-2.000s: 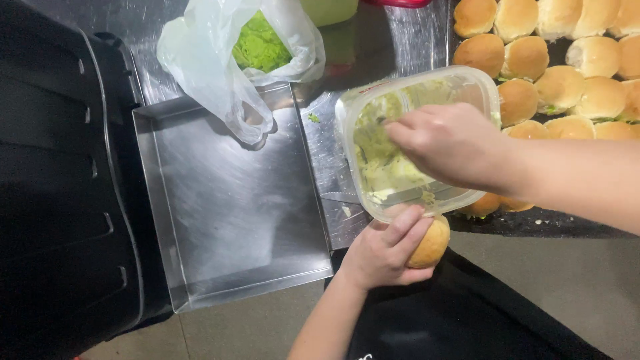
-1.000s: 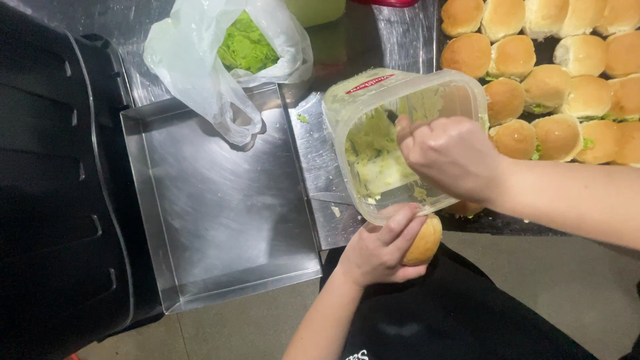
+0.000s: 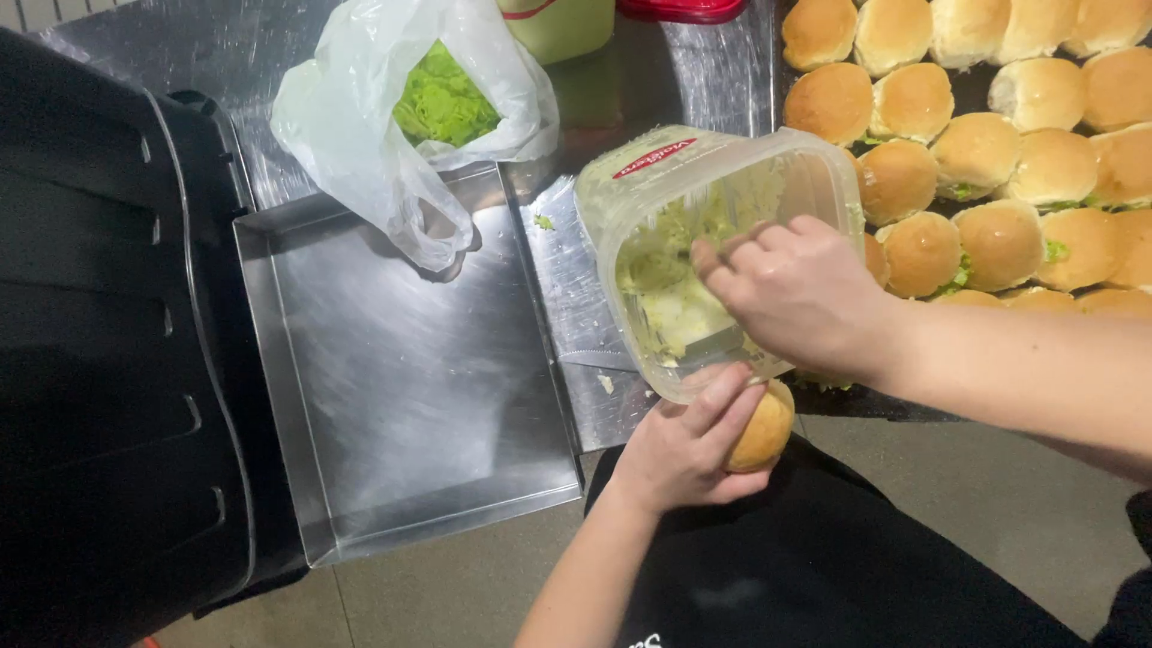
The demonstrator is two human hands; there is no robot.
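My left hand (image 3: 697, 445) holds a round bread roll (image 3: 765, 432) in its palm, and its fingertips grip the near rim of a clear plastic tub (image 3: 598, 193). The tub is tilted, its mouth facing me, with a pale green spread (image 3: 666, 270) smeared over its inner walls and bottom. My right hand (image 3: 792, 288) reaches into the mouth of the tub with its fingers curled. Whatever those fingers grip is hidden by the hand. The serrated blade of a knife (image 3: 598, 360) lies on the steel table beside the tub, partly covered by it.
A metal tray (image 3: 414, 378) lies left of the tub. A white plastic bag (image 3: 342, 117) with shredded lettuce (image 3: 445, 99) overlaps its far edge. Rows of filled rolls (image 3: 976, 153) sit on a dark tray at right. A black plastic crate (image 3: 99, 360) stands at far left; a red lid (image 3: 684, 9) lies at the back.
Compared with two seconds ago, the tub is tipped further, so its labelled side now shows. My right hand stays inside its mouth, and my left hand still has the roll.
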